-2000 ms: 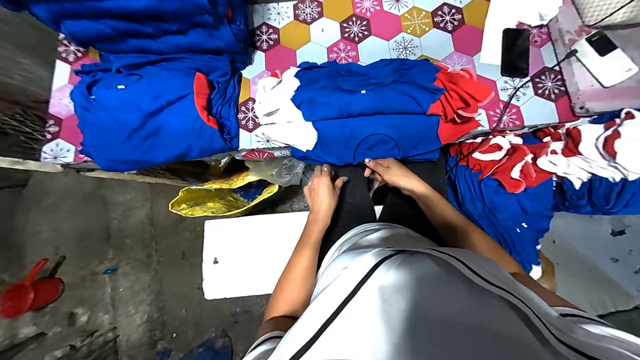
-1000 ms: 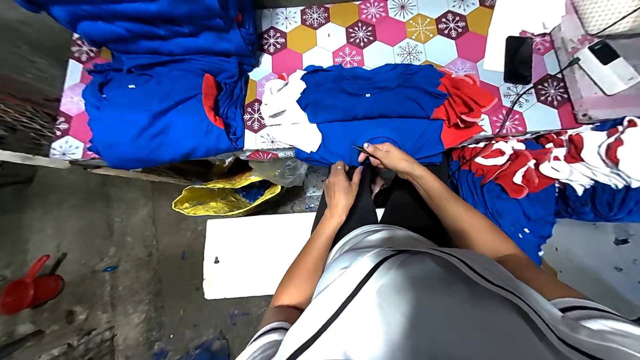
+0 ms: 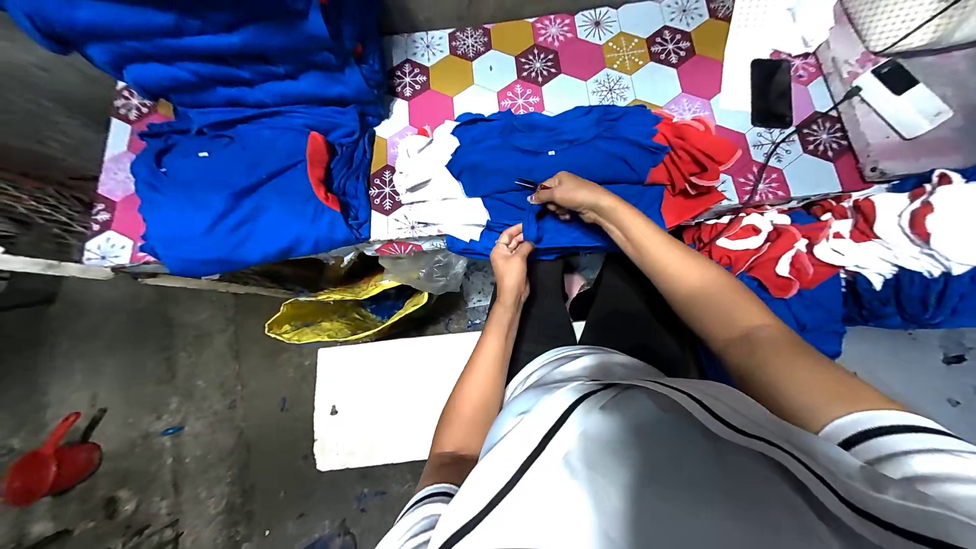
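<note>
Blue shirts (image 3: 557, 141) with white sleeves at the left and red sleeves at the right lie stacked before me on a low table. My left hand (image 3: 512, 255) pinches a fold of the blue cloth at the near edge. Just above and to its right, my right hand (image 3: 568, 194) holds a small dark pointed tool (image 3: 528, 184), its tip toward the left over the cloth. Whether it is a thread snipper or another tool, I cannot tell.
Blue garments (image 3: 244, 183) are piled at the left. Red, white and blue garments (image 3: 801, 244) lie at the right. A black phone (image 3: 772, 93) and a white corded device (image 3: 903, 97) rest at the back right. A yellow sack (image 3: 343, 311) stands below the table.
My right hand has moved up and right, over the blue cloth, with the dark tool. The left hand has risen from near my lap to the cloth's near edge.
</note>
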